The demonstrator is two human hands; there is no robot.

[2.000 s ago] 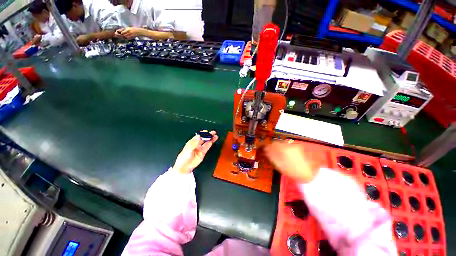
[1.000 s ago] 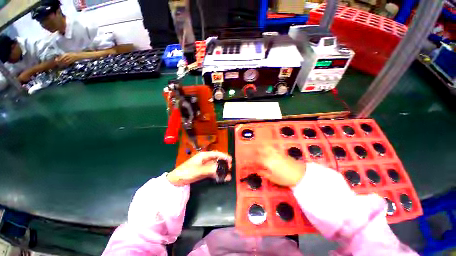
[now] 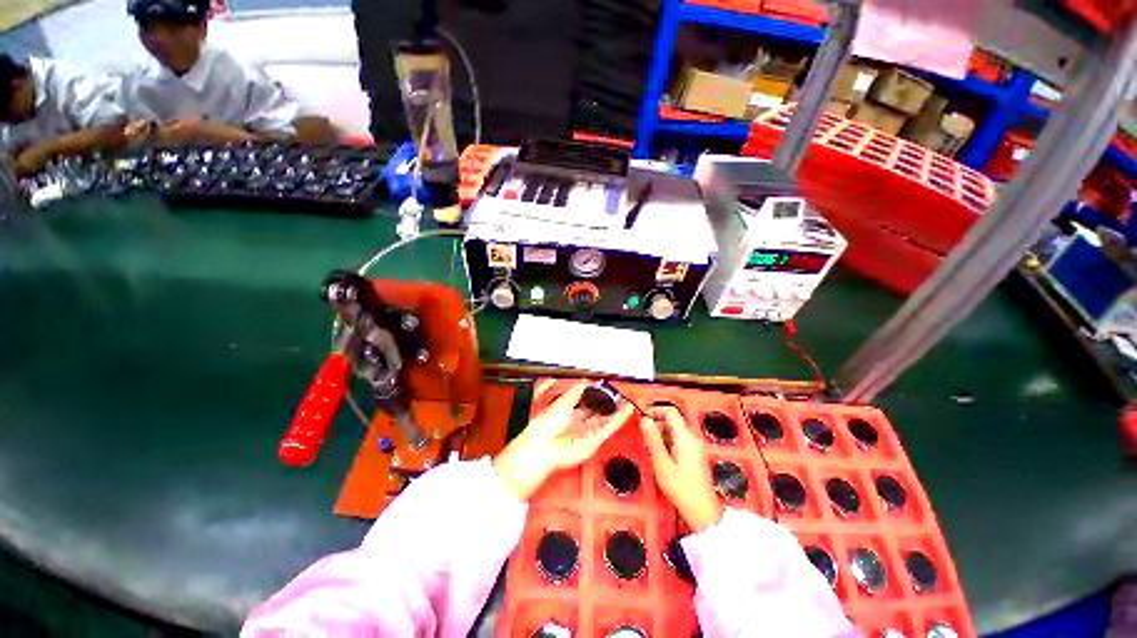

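Observation:
The red-orange foam tray (image 3: 577, 501) lies at the front right with round black watch heads in its pockets, one of them (image 3: 622, 475) near my hands. My left hand (image 3: 546, 445) holds a watch head (image 3: 600, 399) by its edge over the tray's back left corner. My right hand (image 3: 677, 464) is just right of it, fingertips close together beside a dark round watch head partly hidden behind them; whether they grip anything is unclear. The toggle-clamp fixture (image 3: 436, 343) stands left of the tray, its red handle (image 3: 316, 409) hanging down to the left.
Behind the tray are a white paper sheet (image 3: 581, 345), a black-front controller box (image 3: 586, 282) and a white power supply (image 3: 776, 264) with green digits. A metal post (image 3: 960, 237) rises at the right. Two people in white sit at the back left near a black tray (image 3: 268, 175).
The clamp handle has swung from upright to hanging down. My left hand has moved from beside the fixture to the tray's back left corner with a watch head. My right hand has come beside it.

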